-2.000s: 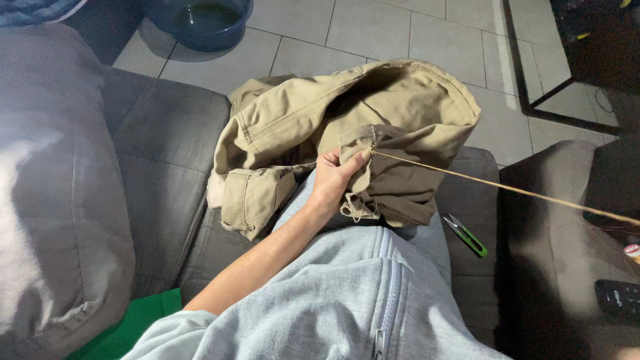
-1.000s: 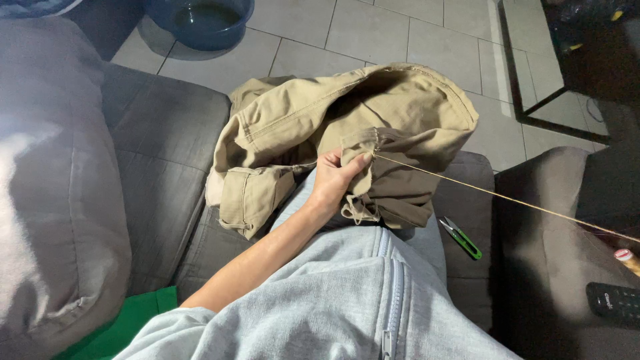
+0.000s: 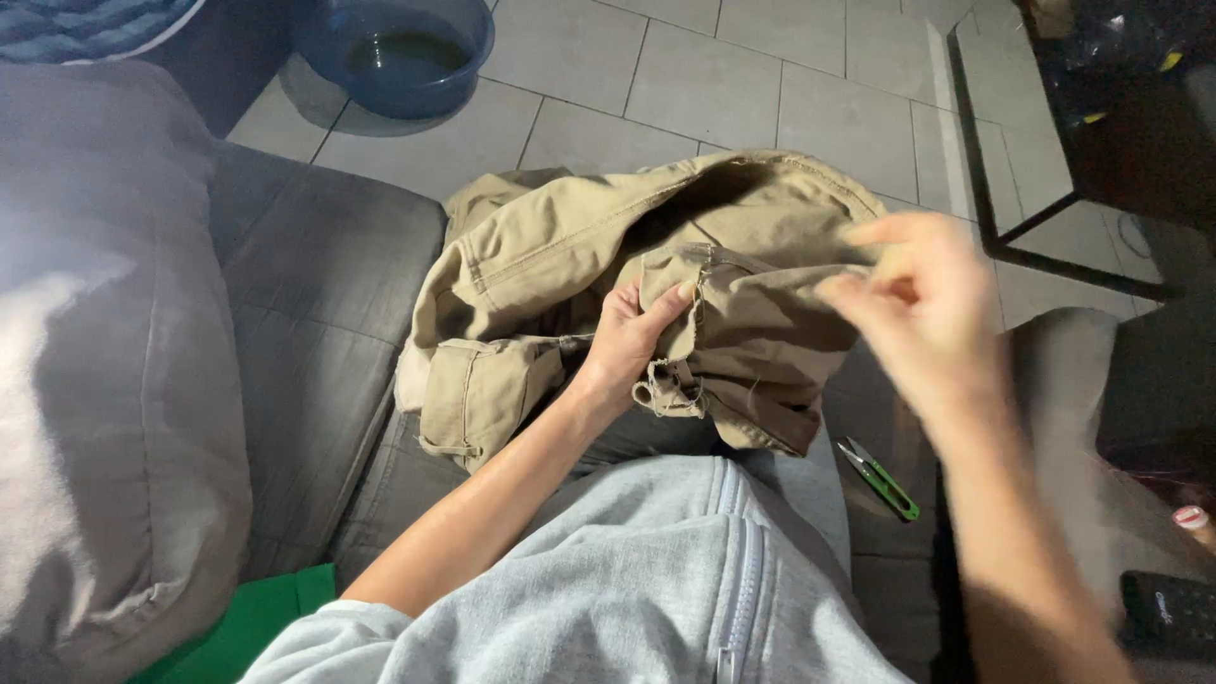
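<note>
A khaki cloth garment with stitched seams and frayed edges lies bunched over my lap. My left hand pinches a folded edge of it, thumb on top beside a seam. At the garment's right side is my right hand, blurred, with thumb and fingers close to the fabric; whether it grips cloth, a needle or thread cannot be made out. Green-handled thread snips lie on the seat to the right of my lap.
A blue basin holding liquid stands on the tiled floor. To the left are a grey cushion and green cloth. On the right, a black remote control and a thread spool rest on the grey armrest.
My right hand has come into view at the garment's right side. The taut thread that ran from the seam to the right no longer shows. My left hand keeps its hold.
</note>
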